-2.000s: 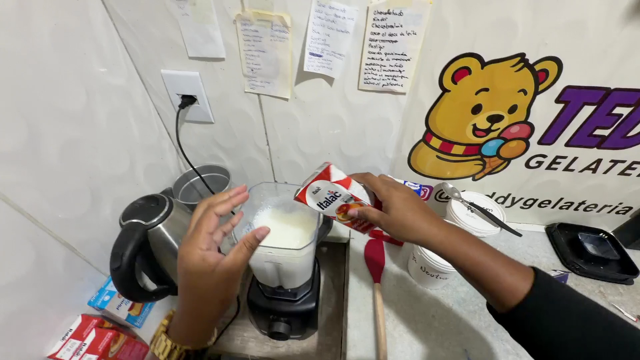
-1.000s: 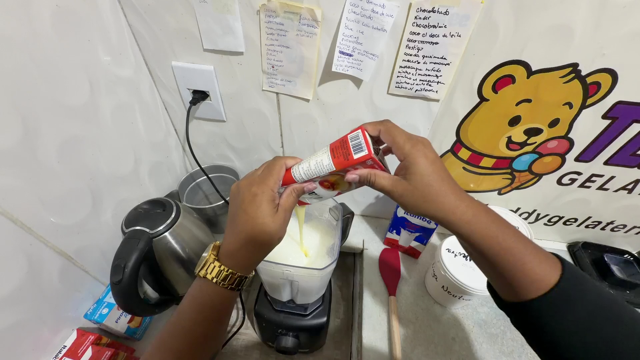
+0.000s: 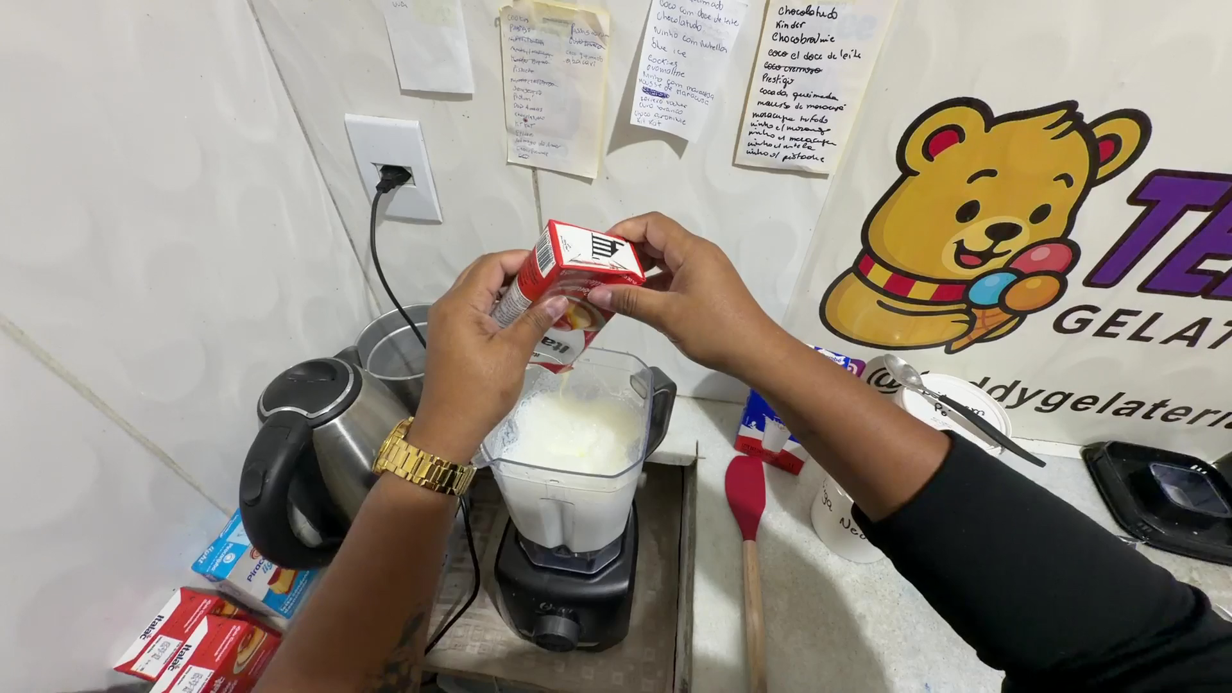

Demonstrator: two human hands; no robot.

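Note:
My left hand [image 3: 486,351] and my right hand [image 3: 688,289] both grip a red and white Italac carton [image 3: 577,279]. It is tipped upside down over the clear blender jar [image 3: 577,491], and a thin pale stream runs from its lower end. White liquid [image 3: 568,431] fills much of the jar, which sits on a black blender base [image 3: 566,587]. A gold-coloured watch is on my left wrist. The carton's opening is mostly hidden behind my left fingers.
At left stand a steel electric kettle [image 3: 332,443], a metal container [image 3: 395,351] and several cartons [image 3: 217,645]. A red spatula [image 3: 746,496], a blue carton [image 3: 765,433], white tubs [image 3: 842,525], a spoon [image 3: 962,409] and a black tray [image 3: 1160,491] are at right. A power cord [image 3: 383,260] hangs behind the kettle.
My left hand, open beside the jar two seconds ago, has come onto the carton. The carton has gone from tilted in my right hand to upside down above the jar.

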